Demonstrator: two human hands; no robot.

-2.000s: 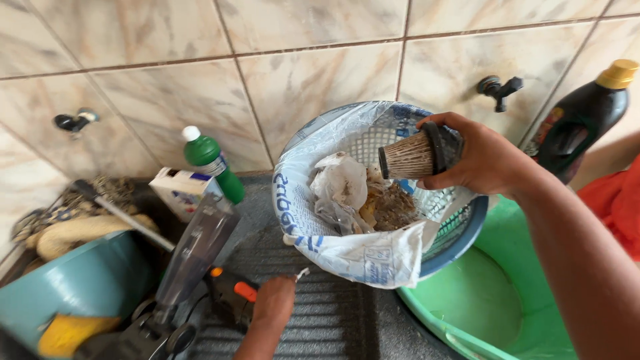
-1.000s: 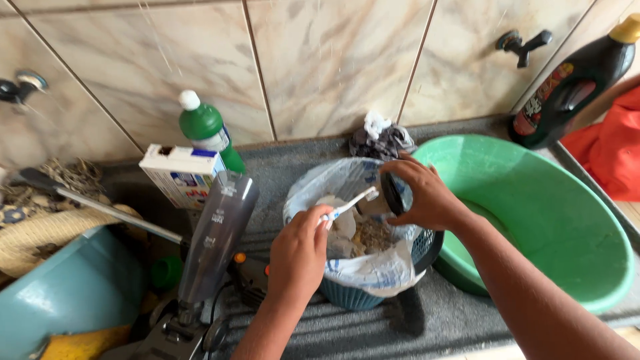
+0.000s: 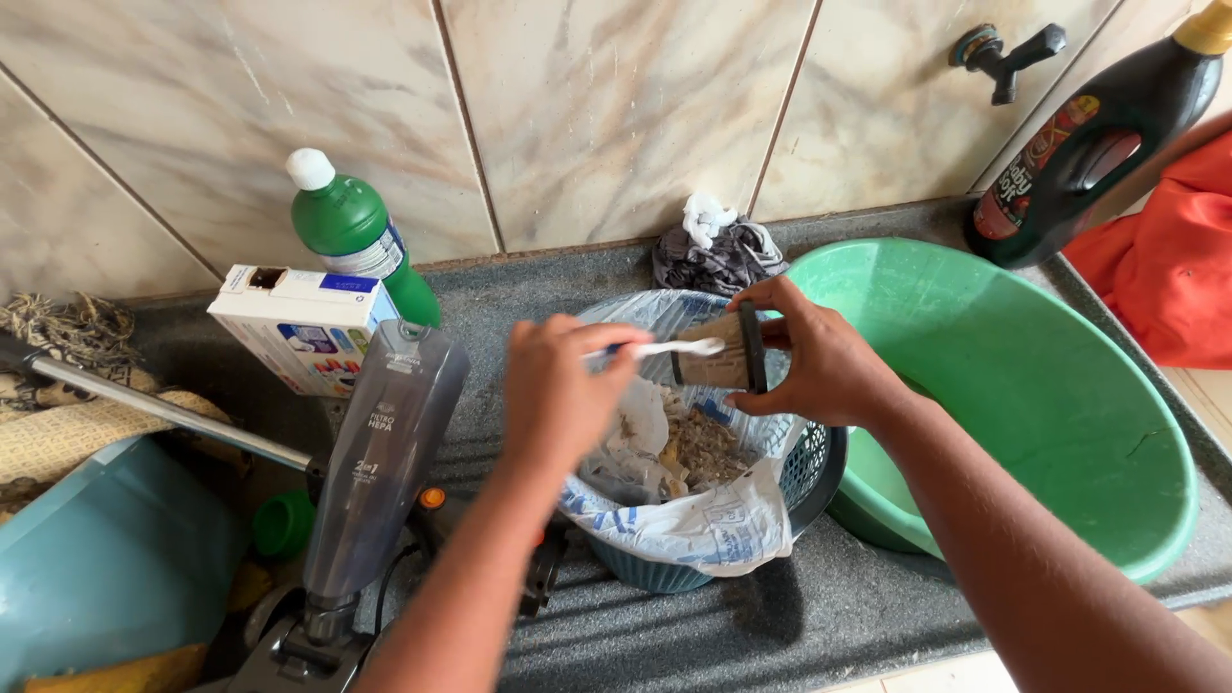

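My left hand (image 3: 568, 385) holds a white toothbrush (image 3: 674, 348), its head against or just in front of the pleated side of a vacuum filter (image 3: 712, 366). The filter lies sideways, its dark rim gripped by the fingers of my right hand (image 3: 818, 356). Both are over a blue basket (image 3: 645, 568) lined with a white plastic bag (image 3: 707, 525), where grey-brown dust and crumpled plastic (image 3: 703, 448) lie. At the left stands an upright vacuum cleaner with a clear dust container (image 3: 380, 462).
Right of the basket is a big green basin (image 3: 1011, 414), with a dark softener bottle (image 3: 1088, 144) behind. A dark crumpled cloth (image 3: 717, 255) lies by the wall. Left are a green bottle (image 3: 356, 221), a box (image 3: 308, 322) and a blue-grey tub (image 3: 115, 558). A tap (image 3: 1006, 60) juts out.
My left hand has come up from the drainboard with the toothbrush to the filter. The basket stands lower on the counter, and the cloth behind it has come into sight.
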